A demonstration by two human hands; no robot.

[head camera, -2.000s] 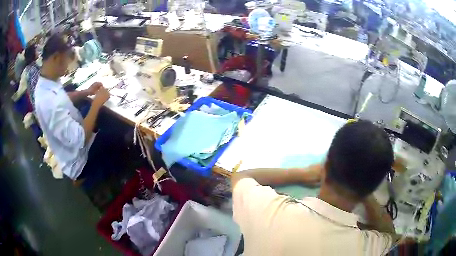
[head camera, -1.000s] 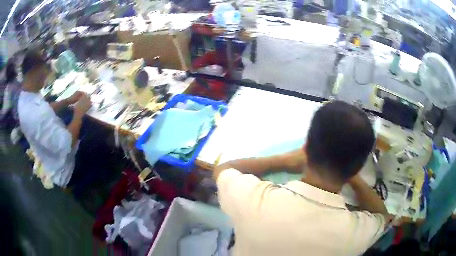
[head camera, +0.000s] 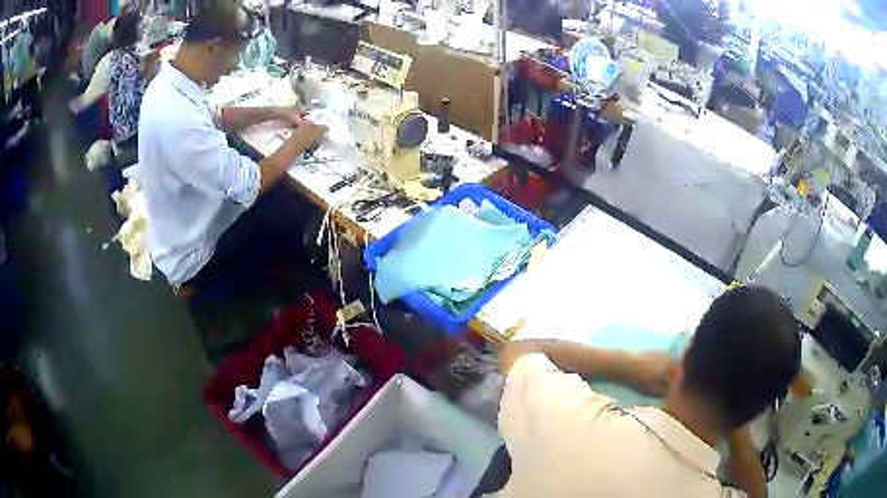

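Neither of my hands is in the picture. Nearest in front of me, a white bin (head camera: 336,467) with pale pieces (head camera: 408,475) in it stands at the bottom centre. A red bin (head camera: 229,374) with a crumpled heap of pale lilac pieces (head camera: 301,394) stands beside it on the left. A blue bin (head camera: 447,319) with a stack of aqua cut panels (head camera: 457,251) sits at the bench edge, and the panels hang over its left side.
A person in a cream shirt (head camera: 593,438) sits close at the lower right, forearm on a white table (head camera: 603,282). A person in a light blue shirt (head camera: 190,175) works at the left near a sewing machine (head camera: 389,131). Green floor (head camera: 117,321) runs along the left.
The view has swung left and down since one second ago, so the benches, bins and people sit further right. The floor at the left shows more. No hand of mine has appeared.
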